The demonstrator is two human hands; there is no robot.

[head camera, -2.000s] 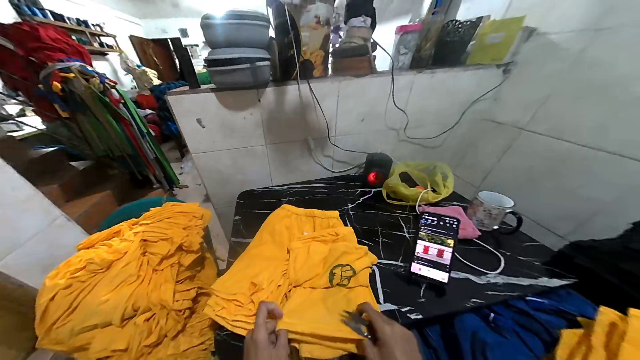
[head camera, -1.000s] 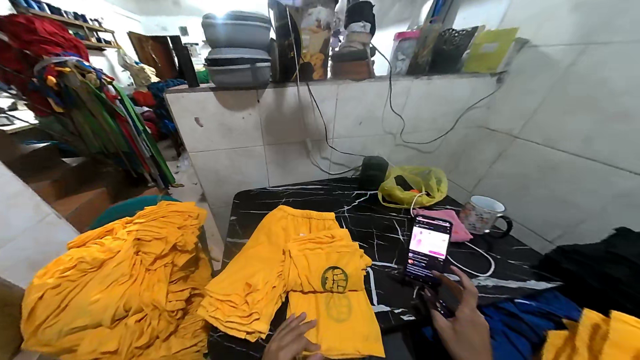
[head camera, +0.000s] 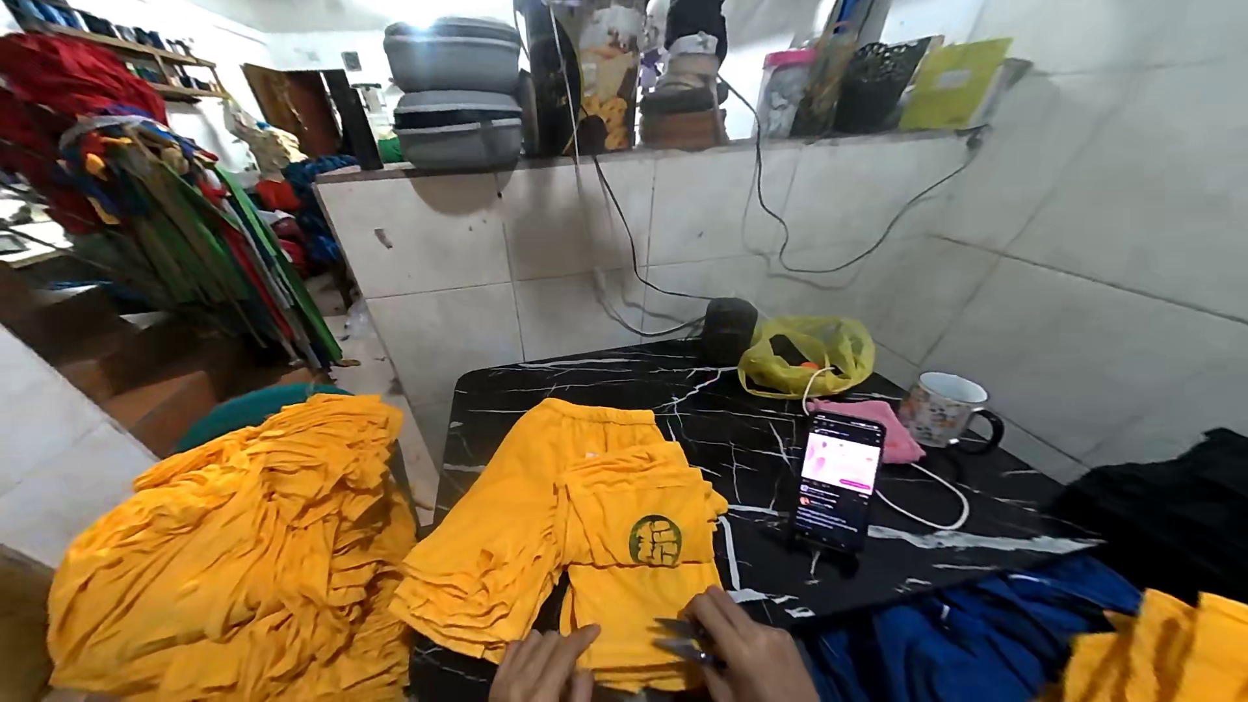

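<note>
Yellow cloth garments are stacked on a black marble-patterned table; one folded piece bears a dark fist print. My left hand rests with its fingers on the lower edge of the stack. In my right hand is a small pair of metal scissors or thread snips, its blades apart over the yellow cloth. Right of the stack a lit smartphone leans against a pink cloth.
A large heap of yellow garments lies at the left. Behind the phone are a yellow plastic bag, a black round device and a patterned mug. Blue cloth and more yellow cloth lie at the lower right. A white cable loops beside the phone.
My right hand has moved left from the phone to the yellow cloth. The phone's screen picture differs from before. The red light seen earlier on the black device no longer shows.
</note>
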